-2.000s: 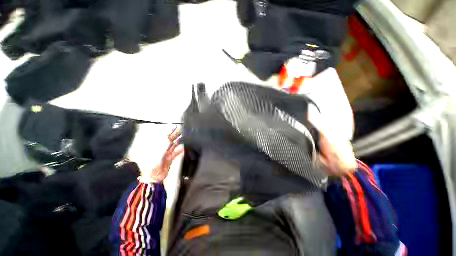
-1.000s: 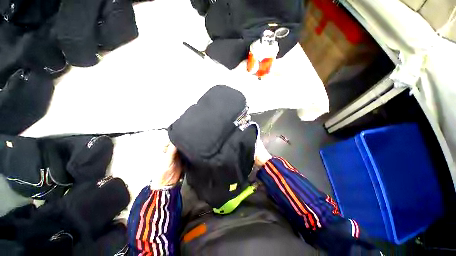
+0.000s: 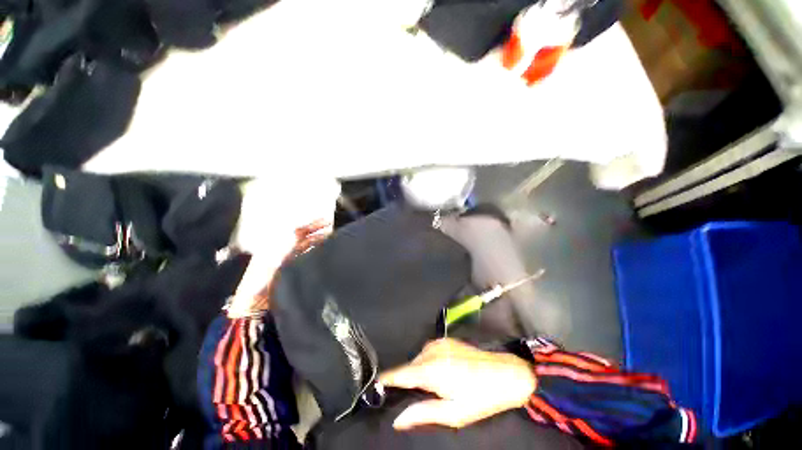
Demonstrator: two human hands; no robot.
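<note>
A black fabric bag lies on my lap, with its zip curving down its near left side. My left hand, blurred, is at the bag's upper left edge and holds it; some fingertips are hidden. My right hand is at the lower right, its fingertips closed on the bag at the lower zip end. Thread snips with a lime-green handle and thin tip lie just right of the bag, the tip pointing up right.
Black bags are piled at the left and at the back of the white table. A bottle with a red-orange label stands at the back right. A blue bin and a pale metal bar are at the right.
The bag has turned, so its zip now faces the near left. My right hand has moved from the bag's far right side to its near side. The snips now point up right.
</note>
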